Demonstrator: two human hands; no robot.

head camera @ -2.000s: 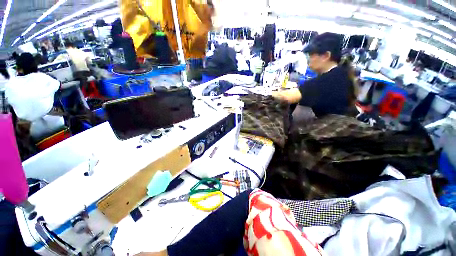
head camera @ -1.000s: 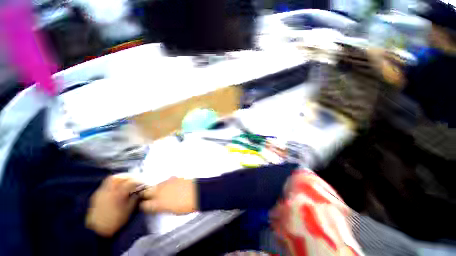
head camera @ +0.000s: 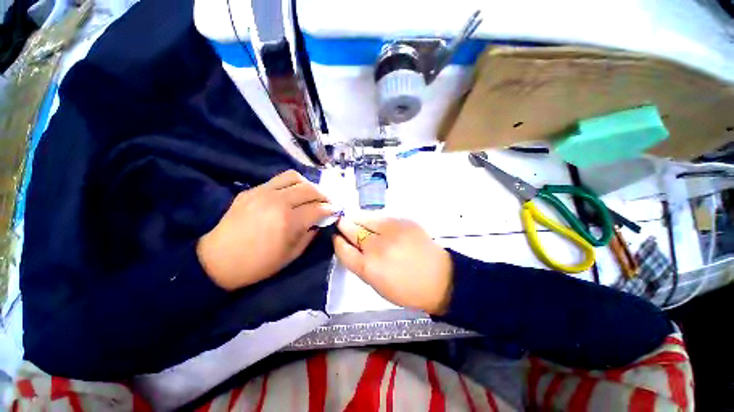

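A large navy garment panel [head camera: 153, 121] spreads over the table left of the needle, with a pale grey strip [head camera: 233, 350] along its near edge. My left hand [head camera: 261, 229] lies on the navy cloth, its fingertips pinching a small white edge just in front of the presser foot [head camera: 342, 157]. My right hand [head camera: 398, 261], with a ring on one finger, meets it from the right and pinches the same edge. The fingertips hide the exact grip. A small grey-blue attachment [head camera: 372, 187] sits right of the needle.
Scissors [head camera: 559, 221] with yellow and green handles lie to the right, beside orange-brown tools [head camera: 622, 251] and a checked scrap [head camera: 650, 267]. A mint-green block [head camera: 616, 135] rests against brown cardboard [head camera: 563, 88]. A tension dial [head camera: 400, 92] is above. Ruler tape [head camera: 386, 331] runs along the front edge.
The view has swung down and left from the wider room to the needle area. My two hands, blurred together on the cloth before, now meet close in front of the presser foot.
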